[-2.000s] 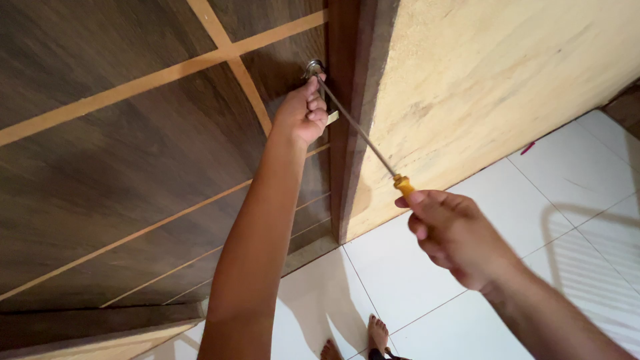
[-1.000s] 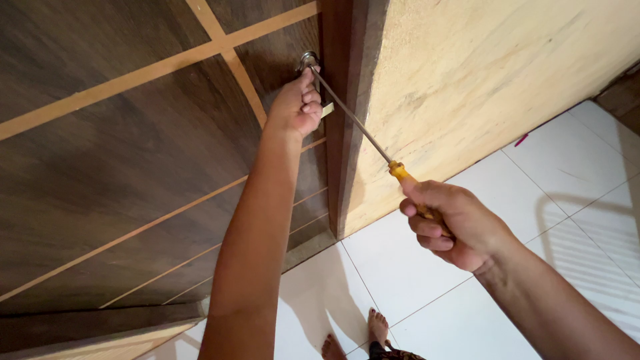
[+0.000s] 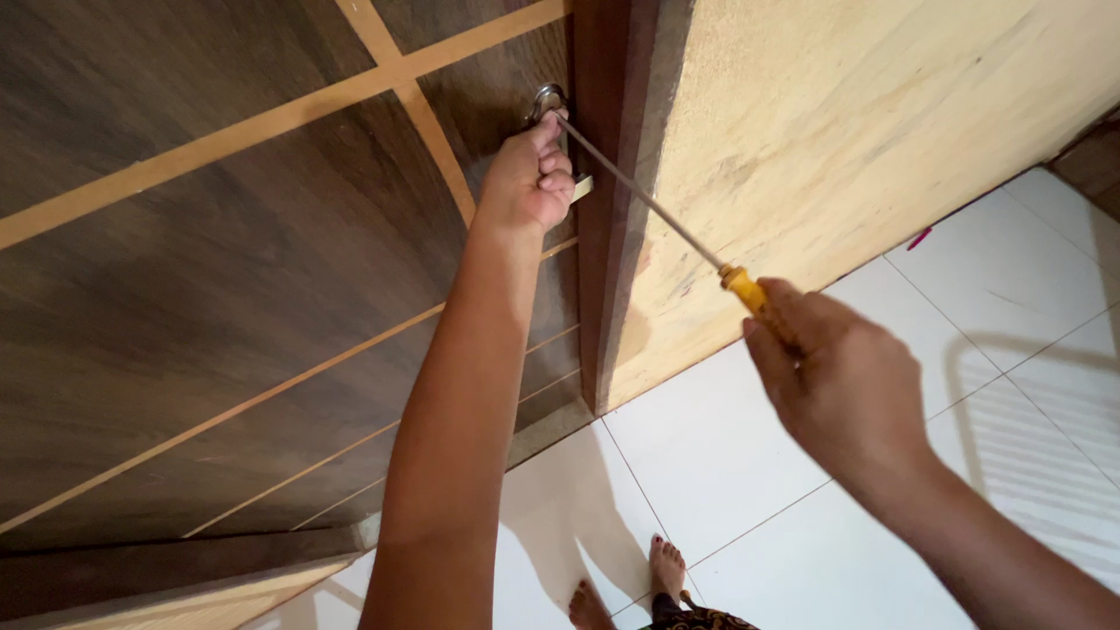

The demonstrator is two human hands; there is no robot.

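My right hand [image 3: 840,376] grips the yellow handle of a long-shafted screwdriver [image 3: 647,201]. The shaft slants up and left to a round metal lock fitting [image 3: 549,98] near the edge of a dark wooden door [image 3: 262,262]. My left hand [image 3: 535,171] is at the fitting, its fingertips around the screwdriver's tip end; what else they hold is hidden. A metal piece, perhaps a lever handle or latch part [image 3: 582,187], shows beside the left palm. The tip's exact contact with the fitting cannot be seen.
A brown door frame [image 3: 612,219] runs beside the door, next to a cream wall [image 3: 814,131]. Below is a white tiled floor [image 3: 752,455] with two bare feet [image 3: 668,564] on it. A small pink object [image 3: 919,238] lies by the wall's foot.
My right hand has changed its hold on the screwdriver's handle, with the back of the hand now turned more upward. My left hand stays at the lock fitting.
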